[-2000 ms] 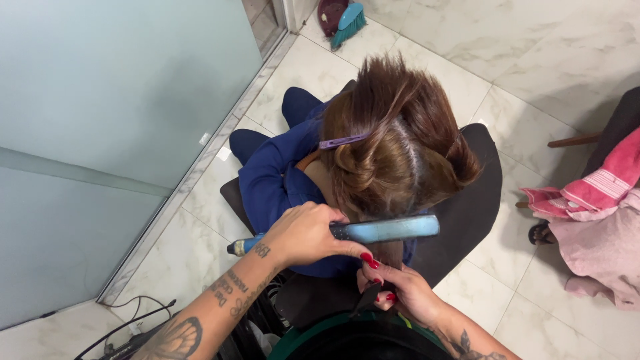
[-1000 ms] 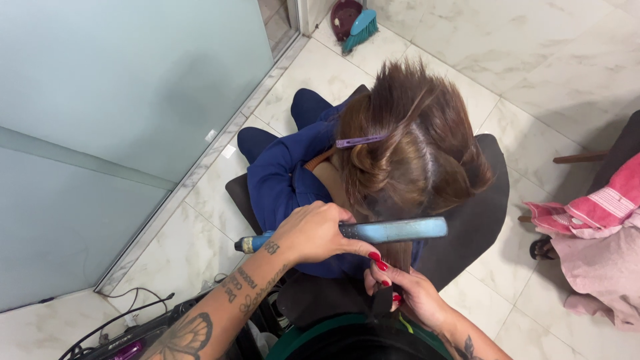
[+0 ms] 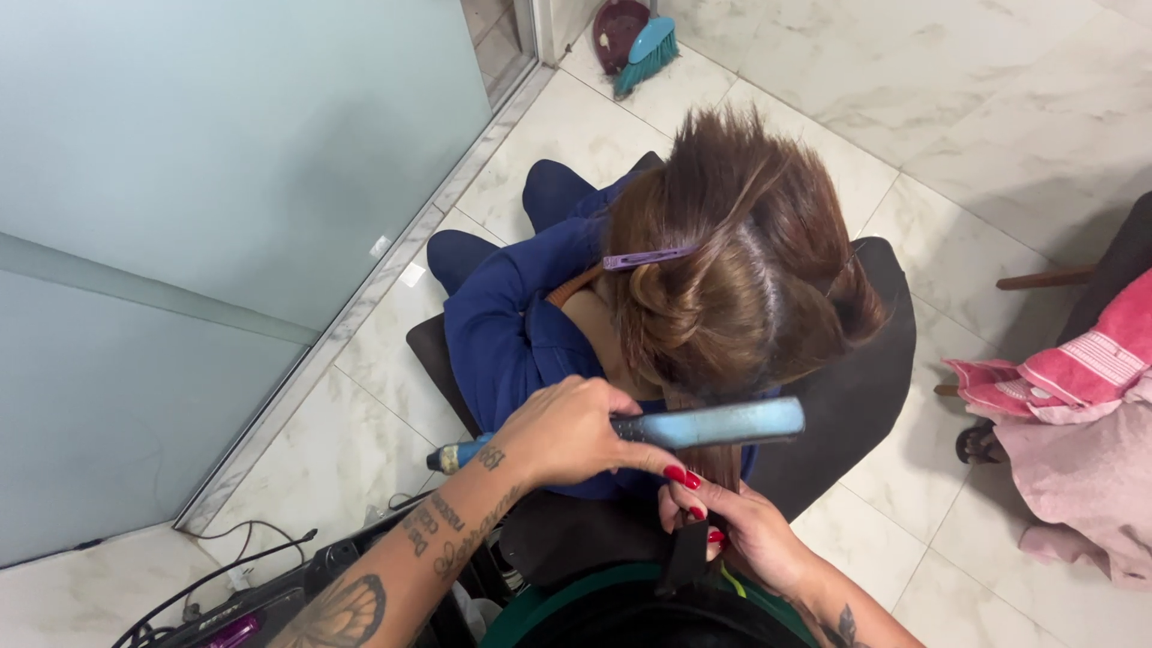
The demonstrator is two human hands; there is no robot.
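A blue hair straightener (image 3: 720,424) is gripped in my left hand (image 3: 576,432), its plates across a lock of brown hair (image 3: 717,468) behind a seated person's head (image 3: 720,270). My right hand (image 3: 742,531) holds the lower part of that lock, close to the thumb of my left hand. A dark flat object (image 3: 688,553), perhaps a comb, shows at my right fingers. Purple in colour, a hair clip (image 3: 646,258) fastens hair on the left side of the head. The tips of the lock are hidden by my hands.
The person sits on a dark chair (image 3: 832,387). Left stands a frosted glass panel (image 3: 225,162); at lower left is a black cart (image 3: 315,571) with cables. A teal brush (image 3: 650,49) and dustpan (image 3: 616,31) lie at the top. Pink towels (image 3: 1093,360) hang at right.
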